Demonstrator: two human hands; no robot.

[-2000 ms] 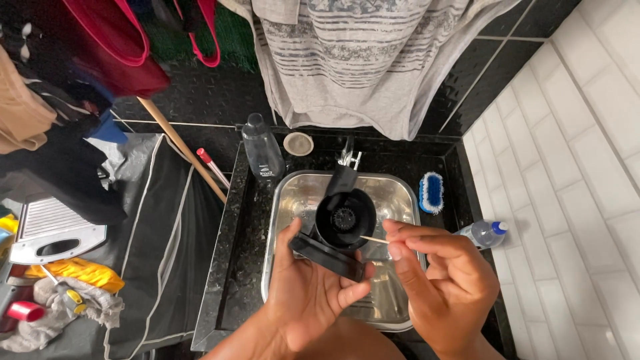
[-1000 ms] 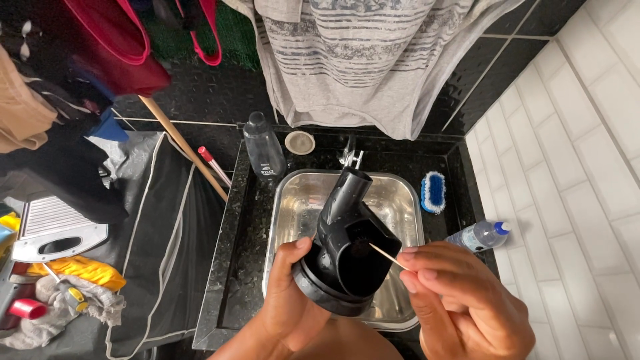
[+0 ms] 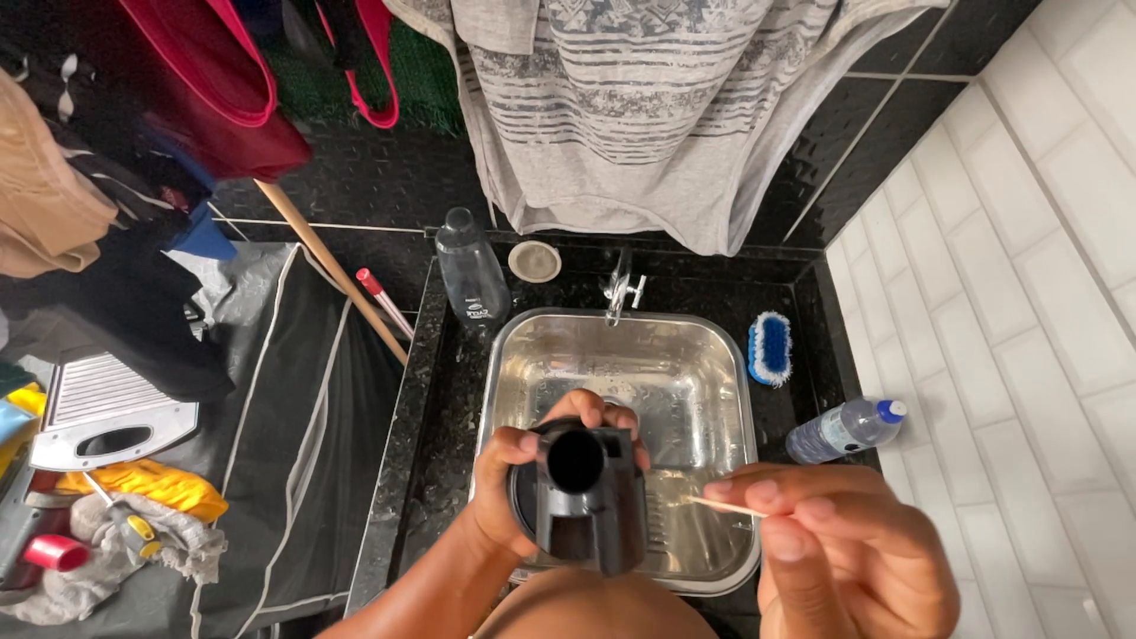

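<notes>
My left hand (image 3: 510, 479) grips a black plastic part (image 3: 590, 515) with a round tube opening that faces up toward the camera. It is held over the near left side of a stainless steel sink (image 3: 692, 355). To its right, my right hand (image 3: 843, 541) pinches a thin wooden stick, like a toothpick (image 3: 729, 507), between thumb and fingers. The stick's tip points left and stands apart from the black part. Behind the sink is a chrome faucet (image 3: 619, 288). What the black part's underside looks like is hidden.
On the black stone counter (image 3: 417, 444) stand a dark transparent bottle (image 3: 470, 271), a round lid (image 3: 535, 262) and a blue-and-white brush (image 3: 769, 348). A blue-capped bottle (image 3: 843, 430) lies at the right. A shirt (image 3: 639, 106) hangs behind; a washboard (image 3: 115, 413) and cloths lie left.
The black part has been turned in my left hand, so its tube opening now faces the camera. The stick, which reached into the part's opening a second ago, is now away from it, to the right.
</notes>
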